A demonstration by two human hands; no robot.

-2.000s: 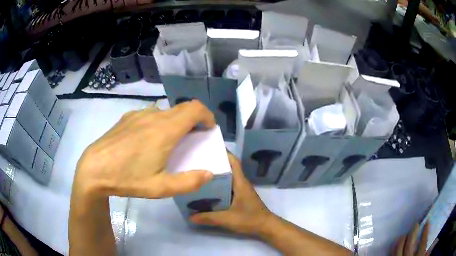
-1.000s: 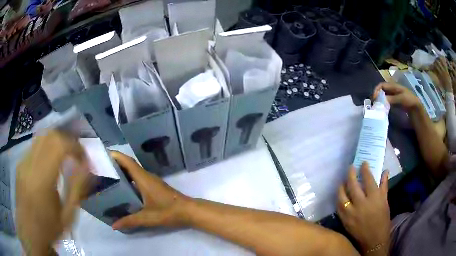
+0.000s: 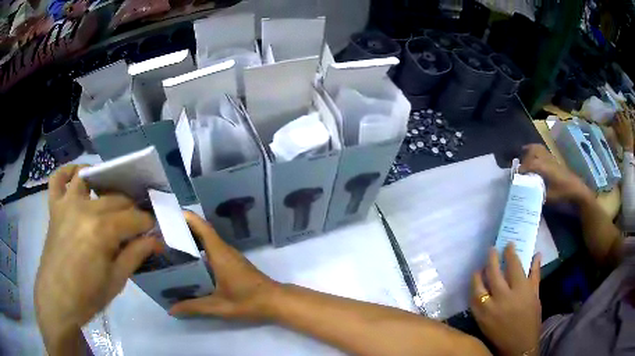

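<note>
A grey-blue retail box [image 3: 182, 278] stands tilted on the white foam sheet in front of me. Its top flap [image 3: 129, 170] is raised and a white side flap [image 3: 173, 221] sticks up. My left hand [image 3: 97, 243] is at the box mouth, its fingers on the top flap and in the opening. My right hand [image 3: 233, 274] grips the box body from the right. The box's contents are mostly hidden by my left hand.
Several open boxes [image 3: 299, 201] with wrapped products stand behind my box. Black cylindrical parts [image 3: 426, 62] and small metallic parts [image 3: 432, 135] lie on the black surface. At right, a neighbour's hands [image 3: 512, 299] hold a light blue box [image 3: 522, 215]. Closed boxes [image 3: 8, 257] are at the left edge.
The view has swung right, bringing the neighbour's hands into sight. The box top looked closed and white before; now its flap is raised, with my left hand at the opening. My right hand still grips the box.
</note>
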